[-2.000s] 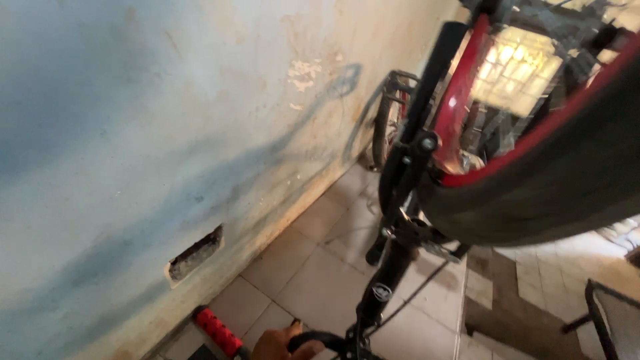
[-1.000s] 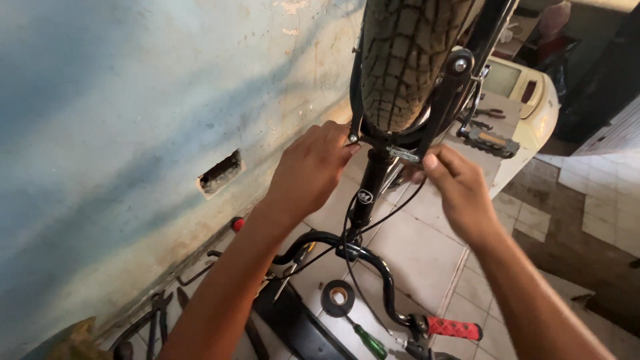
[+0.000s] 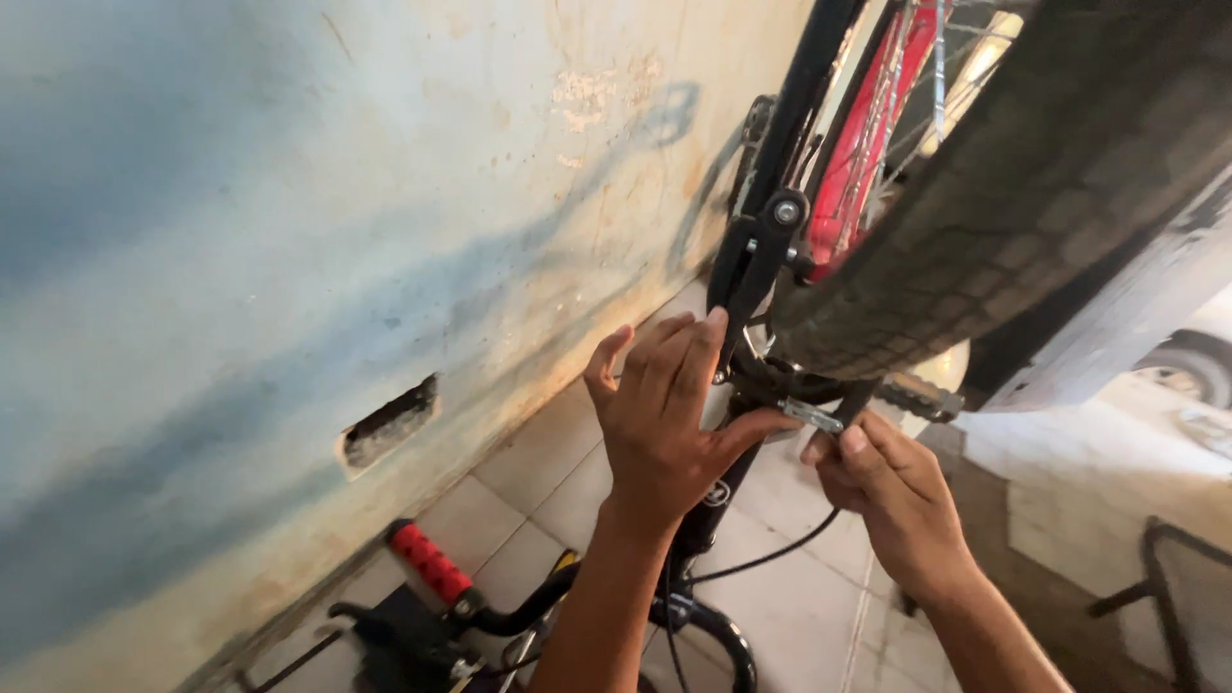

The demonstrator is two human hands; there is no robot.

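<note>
An upturned bicycle shows its tire (image 3: 924,231), red rim (image 3: 866,144) and black rim-brake arm (image 3: 765,241). My left hand (image 3: 664,414) is spread beside the brake, fingertips touching its left arm and thumb reaching to the silver cable clamp piece (image 3: 810,416). My right hand (image 3: 890,476) pinches the right end of the brake at that piece, fingers curled around it. A black brake cable (image 3: 770,566) loops below toward the handlebar (image 3: 722,635), which has a red grip (image 3: 430,561).
A stained blue wall (image 3: 289,241) with a rectangular hole (image 3: 390,423) rises at the left. A pedal (image 3: 919,397) sits behind the right hand. A metal-framed chair (image 3: 1160,597) stands at lower right, and a vehicle wheel (image 3: 1184,371) shows farther off.
My left hand has gone from gripping the brake's left side to spread fingers, its thumb now at the clamp piece. My right hand remains at the brake's right side. The view has tilted.
</note>
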